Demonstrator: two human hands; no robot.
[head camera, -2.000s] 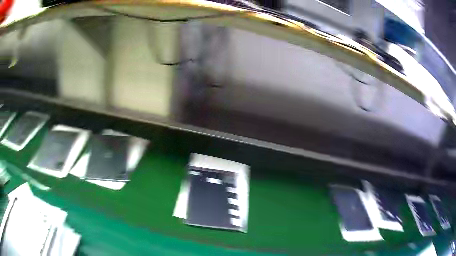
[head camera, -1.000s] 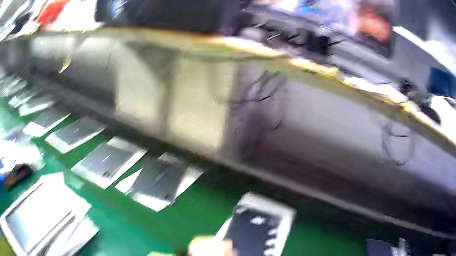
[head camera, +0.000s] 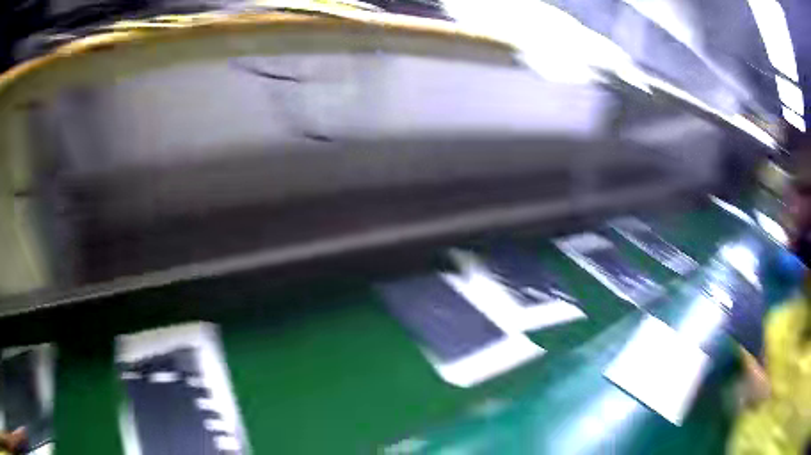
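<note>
A dark tablet back cover with small white patches (head camera: 169, 413) lies on a white sheet (head camera: 213, 355) on the green belt at the lower left. Another dark cover on a white backing (head camera: 25, 382) is cut off by the left edge. A blurred fingertip, apparently of my left hand (head camera: 14, 439), shows at that cover's lower left; the rest of the hand is out of the picture, and its grip cannot be told. My right hand is not in view. A grey cover (head camera: 445, 315) lies partly on a white sheet right of centre.
More covers and sheets (head camera: 609, 258) line the green belt (head camera: 311, 382) towards the right. A blank white sheet (head camera: 660, 366) lies at the lower right. A person in a yellow smock (head camera: 782, 382) is at the right edge. A shelf edge (head camera: 267, 19) curves across the top.
The view has swung right, so the patched cover now shows further left. A blurred hand low in the middle a second ago is gone from there; a fingertip shows at the left edge.
</note>
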